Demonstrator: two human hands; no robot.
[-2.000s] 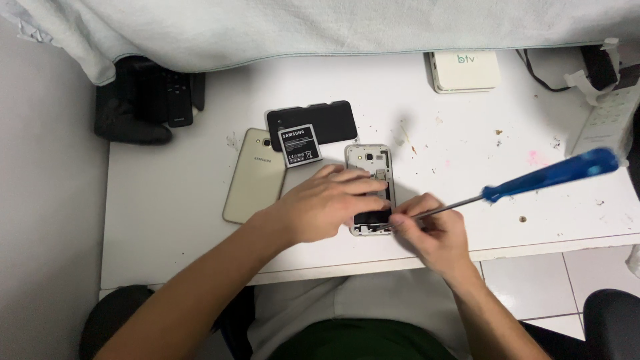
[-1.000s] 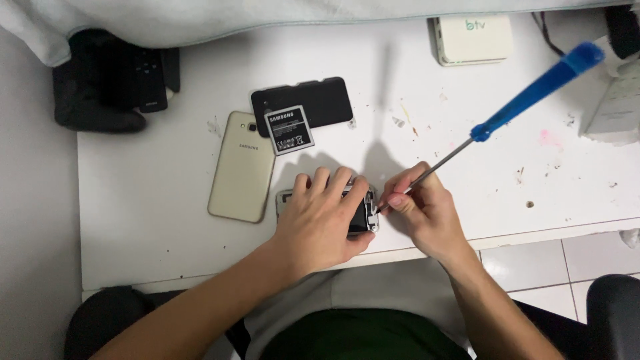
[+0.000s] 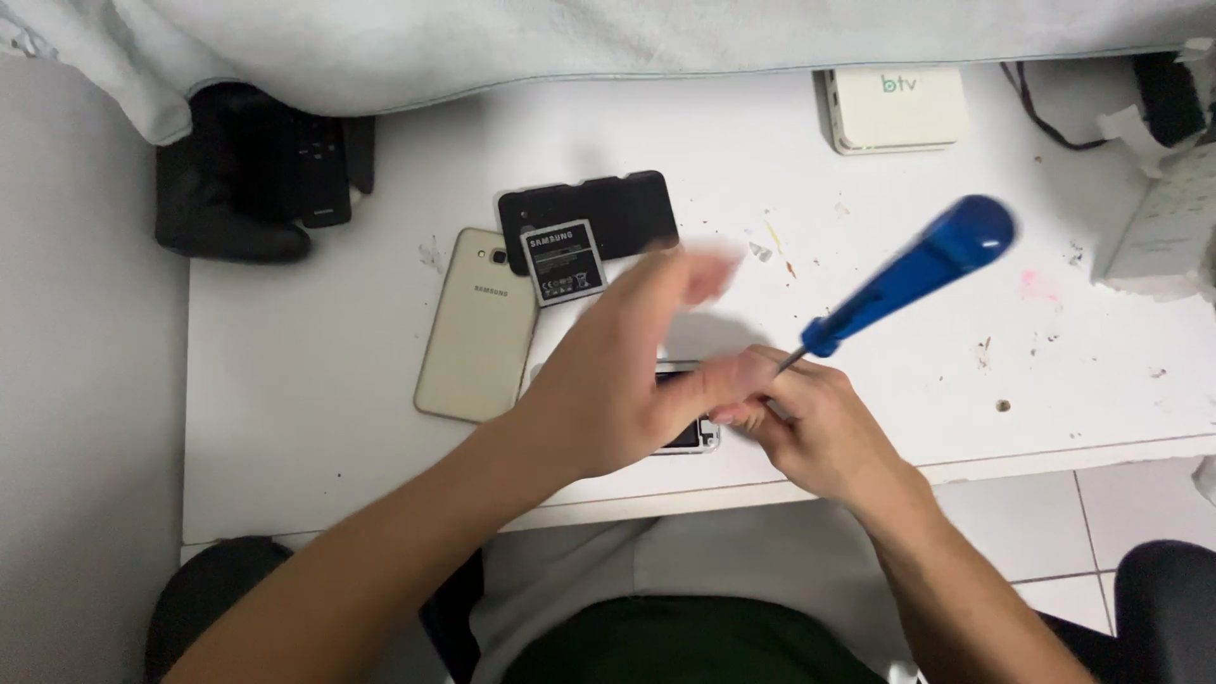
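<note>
My right hand (image 3: pixel 817 418) holds a screwdriver with a blue handle (image 3: pixel 912 275) by its metal shaft; the handle points up to the right and the tip is hidden. Under my hands lies an opened smartphone body (image 3: pixel 705 439) near the table's front edge, mostly covered. My left hand (image 3: pixel 627 380), blurred, is over the phone with fingers spread, its thumb close to the right fingertips. Left of it lie a gold phone back cover (image 3: pixel 478 328) and a Samsung phone battery (image 3: pixel 565 263), which rests partly on a black phone case (image 3: pixel 617 217).
A white box-shaped device (image 3: pixel 898 114) stands at the back. At the back left are a black holder (image 3: pixel 218 190) and a remote control (image 3: pixel 325 176). A dark cable (image 3: pixel 1045 123) and a white box (image 3: pixel 1164 228) are at the right. A cloth (image 3: pixel 608 38) hangs along the back.
My left hand has lifted its fingers off the phone and spread them. The phone was turned from upright to sideways between the two earlier frames. The screwdriver stays in my right hand.
</note>
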